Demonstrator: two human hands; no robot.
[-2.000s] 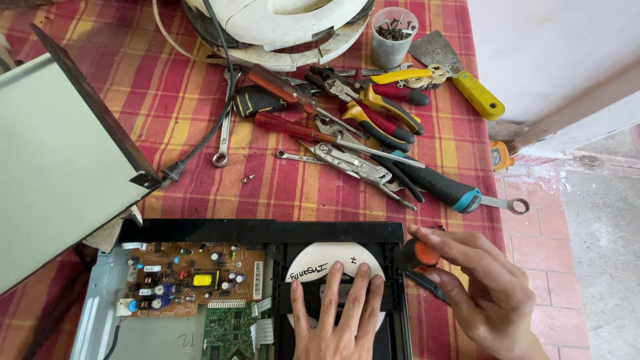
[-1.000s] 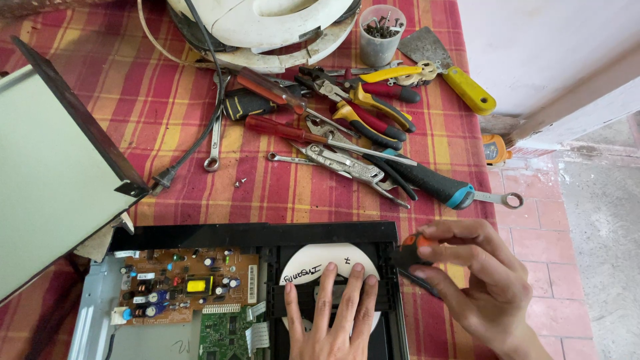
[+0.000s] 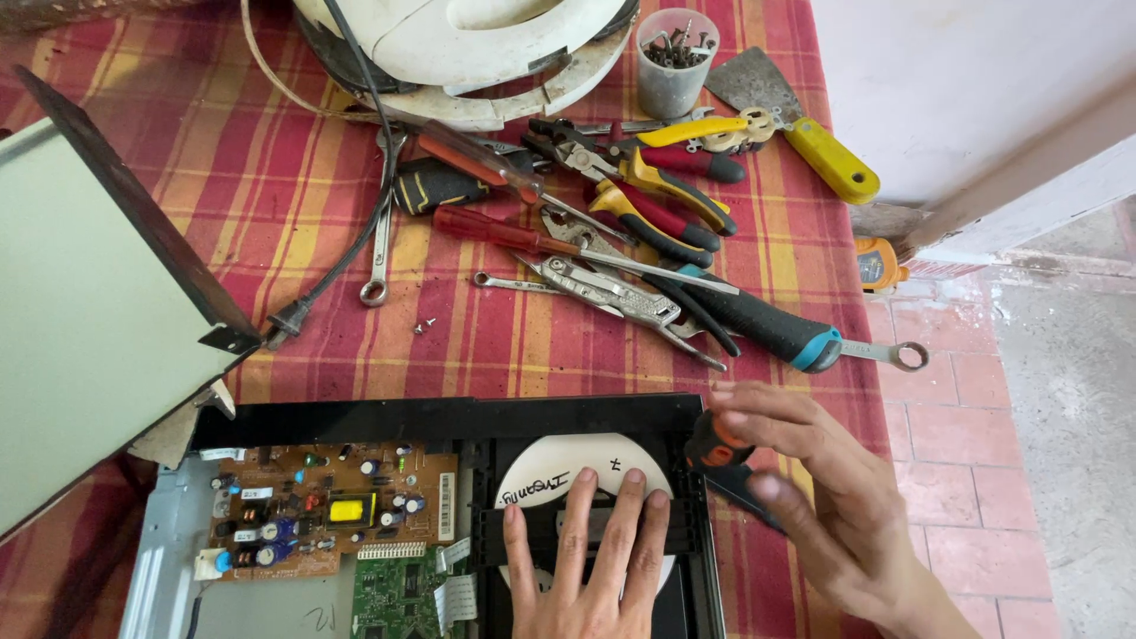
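Note:
An opened disc player (image 3: 444, 417) lies at the bottom of the view, with a brown circuit board (image 3: 373, 497) and a green board (image 3: 395, 595) exposed. My left hand (image 3: 590, 559) rests flat, fingers spread, over the drive's black crossbar (image 3: 670, 531) and the white disc (image 3: 568, 457), which bears handwriting. At the player's right front corner is a short black-and-orange handle (image 3: 717, 441), apparently a stubby screwdriver's; its tip is hidden. My right hand (image 3: 825, 497) has its fingers around this handle, the thumb a little apart from it.
Beyond the player lie red-handled screwdrivers (image 3: 497, 231), pliers (image 3: 657, 204), locking pliers (image 3: 612, 288), wrenches (image 3: 380, 257), and a yellow-handled scraper (image 3: 830, 160). A plastic cup of screws (image 3: 674, 80) stands behind. Small loose screws (image 3: 424, 326) lie on the cloth. A metal cover (image 3: 98, 311) leans at left.
My right hand's fingers have shifted around the black-and-orange handle, which stays by the player's corner. The left hand stays on the drive.

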